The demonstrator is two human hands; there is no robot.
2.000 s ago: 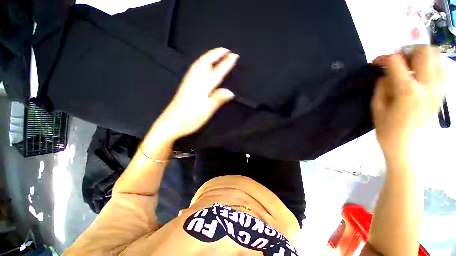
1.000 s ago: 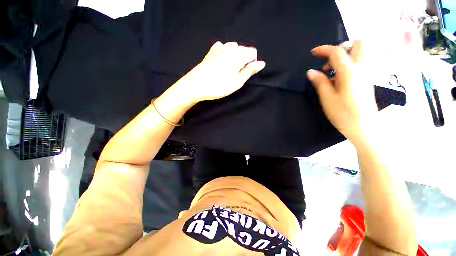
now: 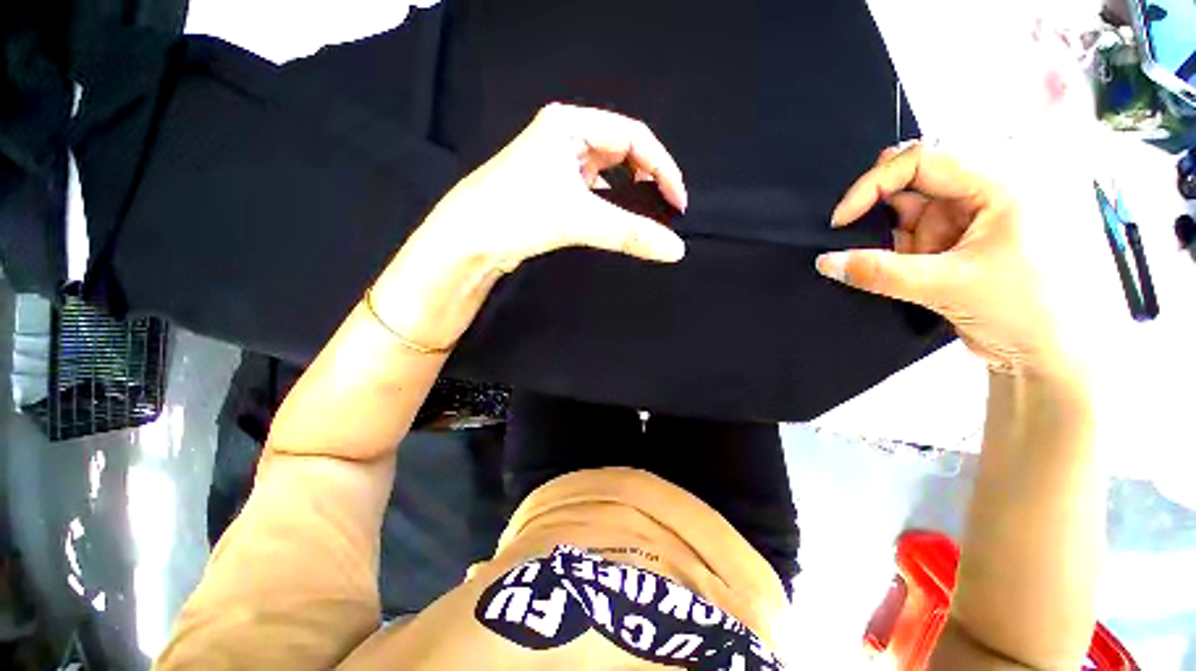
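A large black garment (image 3: 630, 328) lies spread across the white tabletop, with a narrow fold line (image 3: 761, 240) running sideways. My left hand (image 3: 564, 197) is at the left end of this line, thumb below it and index finger above it, holding the cloth. My right hand (image 3: 951, 249) is at the right end in the same way, its other fingers curled in over the cloth. The fingertips stay a little apart across the ridge. No needle or thread can be made out.
Blue and black snips (image 3: 1125, 256) lie right of the garment. Small supplies (image 3: 1121, 79) sit at the upper right. A black basket (image 3: 105, 367) is at lower left, more black cloth (image 3: 439, 524) below the table, and a red stool (image 3: 925, 590) at lower right.
My right hand came in from the far right and has lowered onto the cloth. My left hand has opened from a loose curl around the fold. A small black piece on the right is now hidden.
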